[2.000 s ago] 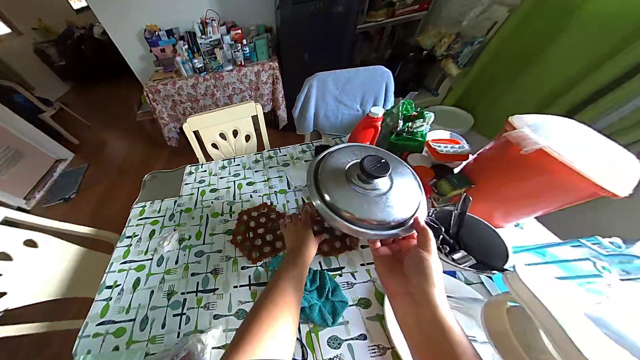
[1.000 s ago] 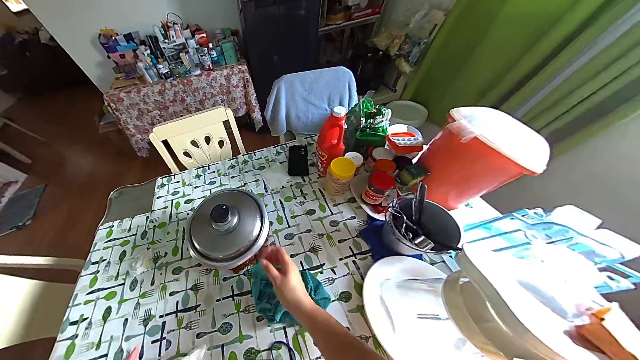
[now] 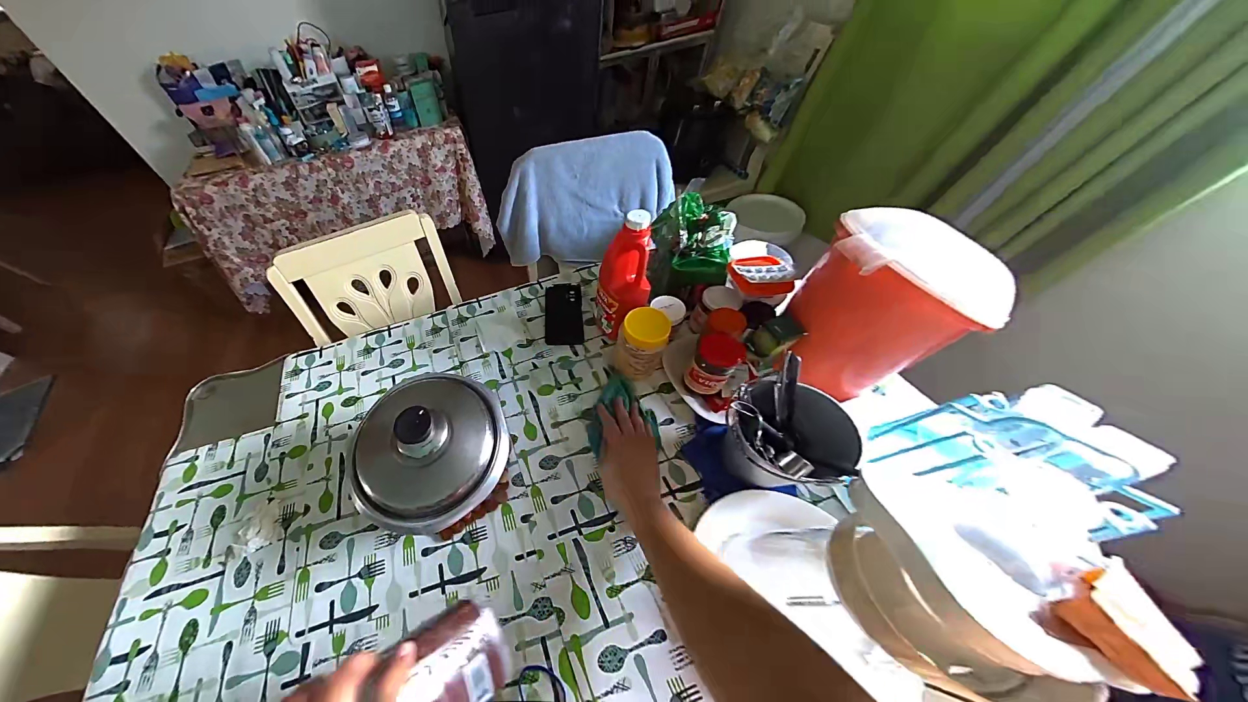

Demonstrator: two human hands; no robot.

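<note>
My right hand (image 3: pixel 627 448) presses on a green cloth (image 3: pixel 616 405) on the patterned tablecloth, near a jar with a yellow lid (image 3: pixel 644 341). At the bottom edge, my left hand (image 3: pixel 366 675) holds a container with reddish-brown contents (image 3: pixel 456 658), partly cut off and blurred. To the left on the table stands a pot with a steel lid (image 3: pixel 429 451) and black knob, over a brown trivet (image 3: pixel 480 514) whose edge shows beneath it. A black phone (image 3: pixel 564 314) lies beyond the cloth.
A red bottle (image 3: pixel 625 273), several jars on a plate, and a pot of utensils (image 3: pixel 829 439) line the right side. Behind them stands a large red container (image 3: pixel 868 312). White plates (image 3: pixel 751 512) and a dish rack (image 3: pixel 1024 448) are nearer right. Chairs stand around the table.
The lid, earlier in my right hand, is on the pot at the left. The green cloth has moved from the near middle toward the jars under my right hand. My left hand now holds a container.
</note>
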